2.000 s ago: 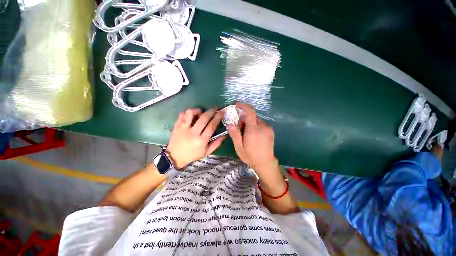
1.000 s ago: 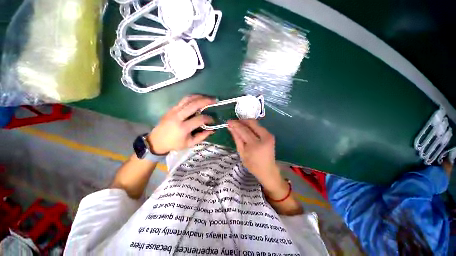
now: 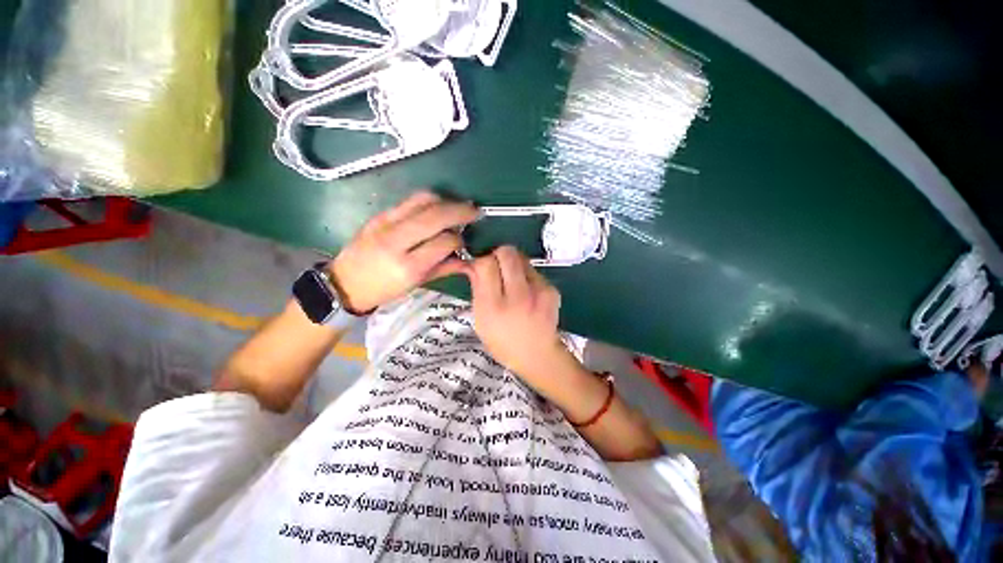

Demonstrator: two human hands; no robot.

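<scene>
A white plastic loop frame [image 3: 573,234] lies lengthwise between my hands, its round disc end pointing right. My left hand [image 3: 398,253] holds the frame's left end, with the fingers covering it. My right hand [image 3: 515,308] has its fingertips pinched at the frame's lower side near the left end, close to my left fingertips. Whether a thin strip is between the fingers is too small to tell. A flat pile of thin clear strips [image 3: 628,116] lies on the green tabletop beyond the frame.
Overlapping white loop frames [image 3: 368,119] lie at the upper left. A film-wrapped, pale yellow bundle [image 3: 127,99] is at the far left. More white loop frames [image 3: 955,310] lie at the far right beside a person in blue [image 3: 852,456]. Red frames [image 3: 97,223] stand below the table edge.
The loop frame has come out from under my fingers, its disc now to the right. My right hand has moved from the disc to the frame's left end. The view has shifted.
</scene>
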